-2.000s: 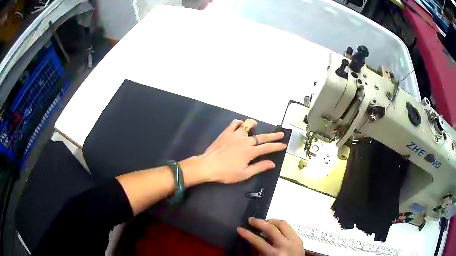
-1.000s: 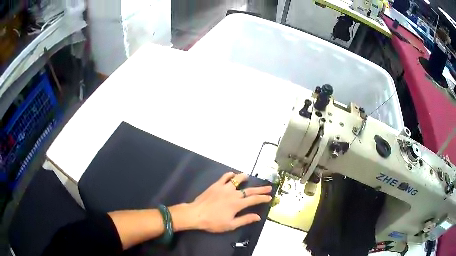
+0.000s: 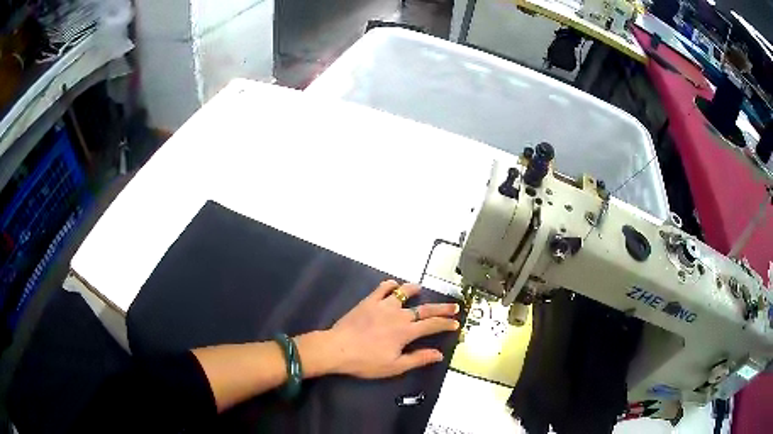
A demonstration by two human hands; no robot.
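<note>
A large flat black panel [image 3: 246,280] lies on the white table, its right edge close to the needle area of the sewing machine [image 3: 585,246]. My left hand [image 3: 390,331] lies flat on the panel with fingers spread, fingertips near the right edge beside the lit needle plate [image 3: 496,339]. A small silver zipper slider [image 3: 410,399] shows on the panel below my left hand. The presser foot and needle are hard to make out in the glare. My right hand is out of the picture.
A bundle of black pieces [image 3: 576,364] hangs under the machine arm. A translucent bin [image 3: 475,93] stands beyond the white table [image 3: 254,153]. A blue crate [image 3: 42,212] is at left, a red-covered bench [image 3: 703,169] at right.
The view has tilted up, so the machine and panel sit lower. My right hand, seen at the bottom two seconds ago, is gone from view. The panel's right edge is nearer the needle area.
</note>
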